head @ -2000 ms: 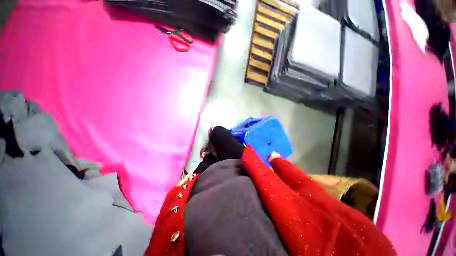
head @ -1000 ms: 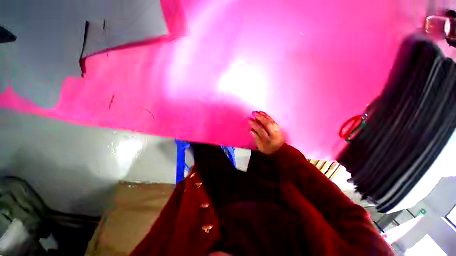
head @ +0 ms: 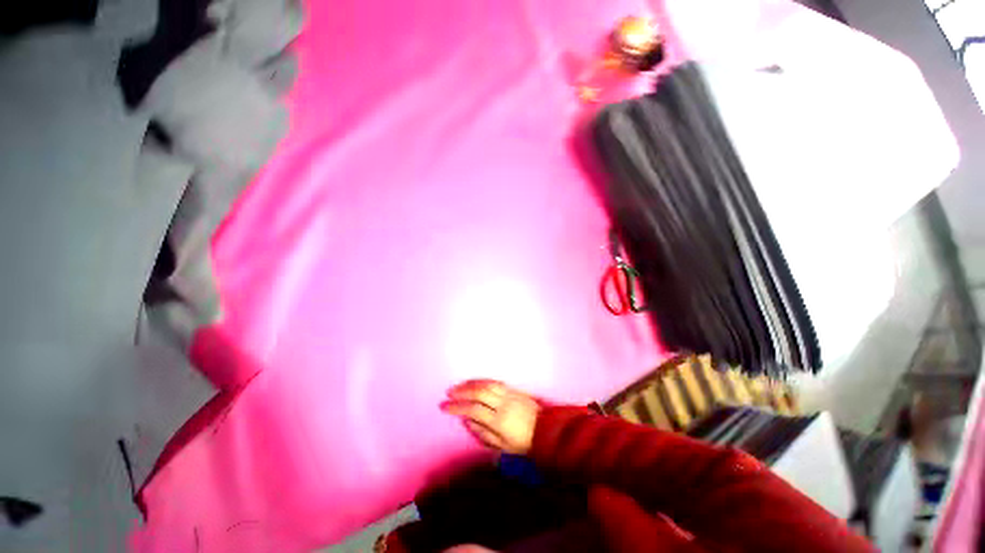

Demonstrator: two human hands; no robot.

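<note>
My right hand (head: 495, 415) is bare, in a red sleeve, and rests on the pink table cover (head: 421, 248) near its front edge, fingers slightly apart and holding nothing. My left hand is not in view. Scissors with red and dark green handles (head: 621, 287) lie against the left side of the panel stack. The stack (head: 691, 216) has fanned dark edges and a glaring white top face. A large grey sheet (head: 65, 270) and crumpled grey pieces (head: 221, 119) lie at the left.
A shiny orange-gold object (head: 635, 43) stands by the stack's far corner. Below the table at the lower right are wooden pallet slats (head: 691, 394) and a floor stack with a pale top (head: 810, 464). A bit of blue (head: 520, 468) shows beside my right hand.
The view has swung from the floor side, then over the table, now with the stack upright at the right. My right hand lies on the cover, palm down, and still holds nothing.
</note>
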